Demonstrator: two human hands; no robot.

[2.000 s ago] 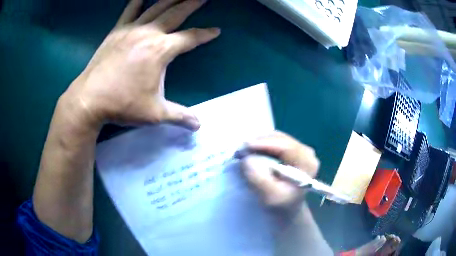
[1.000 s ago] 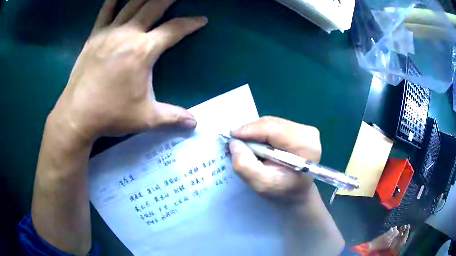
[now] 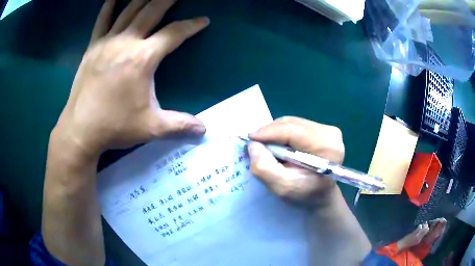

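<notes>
A white record sheet point(image 3: 208, 223) with rows of handwritten characters lies tilted on the dark green bench and runs out of the bottom edge. My right hand point(image 3: 299, 156) holds a silvery clear pen point(image 3: 333, 170), its tip at the sheet's upper right part. My left hand point(image 3: 122, 93) lies with fingers spread, its thumb on the sheet's upper edge and its other fingers over the bench; it holds nothing. The fingertips are cut off at the top edge.
White stacked trays point(image 3: 338, 8) and a crumpled clear bag point(image 3: 403, 39) are at the upper right. A tan sheet point(image 3: 393, 156), an orange-red bin point(image 3: 423, 179) and black trays point(image 3: 438, 98) stand at the right. Another person's hands point(image 3: 424, 236) show at the lower right, with orange sleeves.
The view has shifted slightly, and the writing shows more sharply than two seconds ago. My right hand with the pen has moved up the sheet. The other person's hands show more fully.
</notes>
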